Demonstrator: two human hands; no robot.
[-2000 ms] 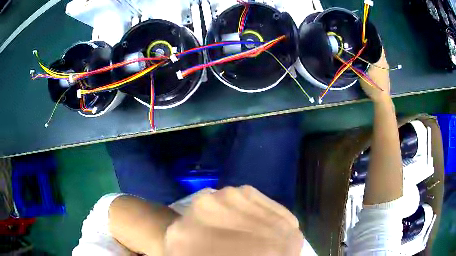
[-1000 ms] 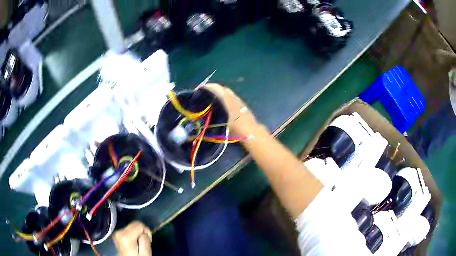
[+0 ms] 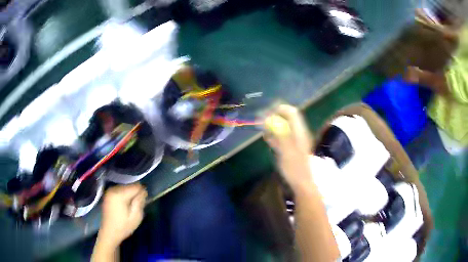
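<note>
The frame is blurred. A white camera body with a round black cup stands at the right end of a row on the bench. Red, yellow and purple wires rise from the cup. My right hand is right of it, over the bench edge, with a yellow fingertip cover. A wire end meets its fingers; whether they grip it is unclear. My left hand is curled at the bench edge below a second cup; whether it holds anything is hidden.
More wired cups stand at the left, with white brackets behind. Dark modules lie at the back. A carton of white-and-black cameras is at the right. Beyond it are a blue stool and a person in yellow-green.
My right hand has left the right-hand cup's far side and moved right, to the wire end. My left hand has risen to the bench edge. The view has shifted slightly.
</note>
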